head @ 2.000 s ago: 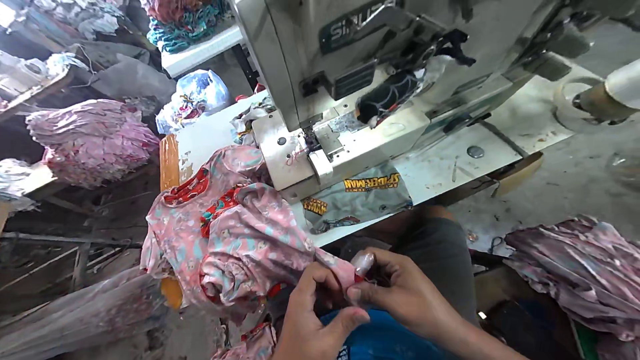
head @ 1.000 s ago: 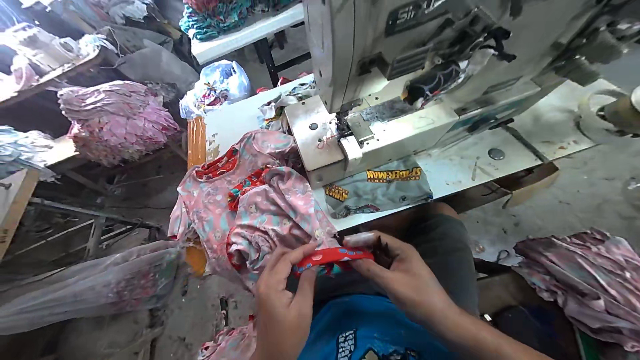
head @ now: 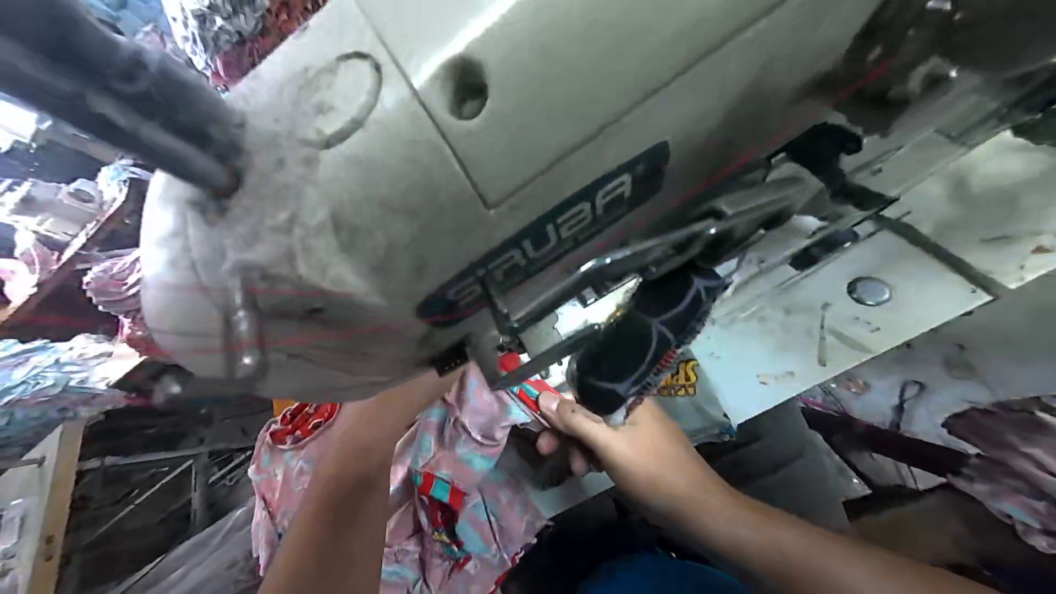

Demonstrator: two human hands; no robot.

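Observation:
The Siruba sewing machine (head: 495, 206) fills the upper middle of the view. My right hand (head: 590, 433) pinches the red and teal trim (head: 535, 394) of the pink printed garment (head: 483, 462) below the machine's needle area. My left forearm (head: 355, 478) reaches up to the machine head, which hides the left hand, so its grip cannot be seen. The rest of the garment hangs beside and between the forearms, its red neckline (head: 305, 422) showing at left. A dark patterned cloth pad (head: 652, 338) sits on the machine just above my right hand.
A grey garment with yellow print (head: 685, 388) lies on the white table (head: 841, 330) behind my right hand. Dark purplish-pink cloth (head: 1002, 462) is piled at right. A wooden post (head: 58, 503) and more garment heaps (head: 58, 388) stand at left. A dark tube (head: 115, 91) crosses the upper left.
Both hands have moved from above my lap up to the machine, with the red trim now near the needle area. The view has come much closer to the machine.

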